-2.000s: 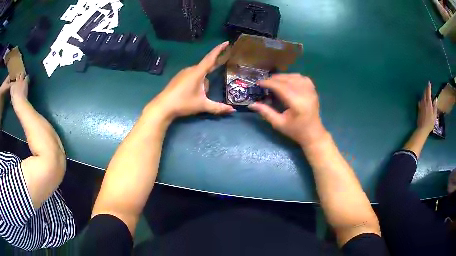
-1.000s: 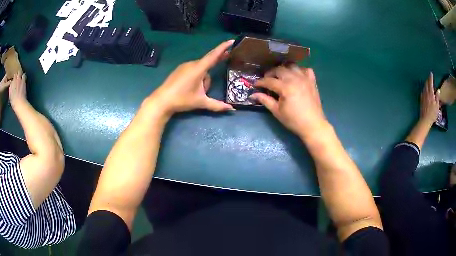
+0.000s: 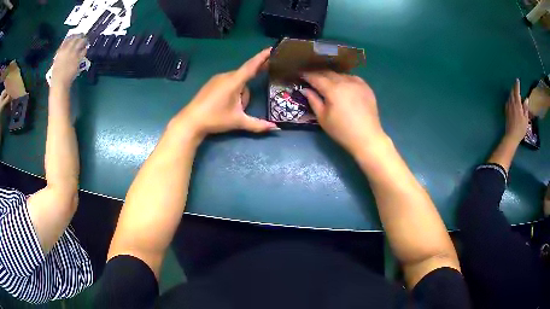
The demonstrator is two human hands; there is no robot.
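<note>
An open retail box (image 3: 316,54) lies in front of me, its brown-lined lid raised at the back with a grey patch at the edge. Accessory bags (image 3: 286,105), shiny with red and dark bits, lie in the box bottom. My left hand (image 3: 226,105) is at the box's left side, thumb at the near left corner and fingers at the lid's left edge. My right hand (image 3: 347,108) reaches into the box's right half, fingertips among the contents and covering that part. Whether its fingers grip something cannot be told.
Black upright boxes (image 3: 129,55) stand at the far left beside spread papers (image 3: 108,18). A tray stack (image 3: 199,17) and a black box (image 3: 294,17) stand beyond my box. A co-worker's arm (image 3: 63,121) reaches in at left; another person's hand (image 3: 516,117) holds a box at right.
My right hand has moved slightly left, deeper over the box contents. The left co-worker's arm has reached forward to the papers, leaving an open box at the far left.
</note>
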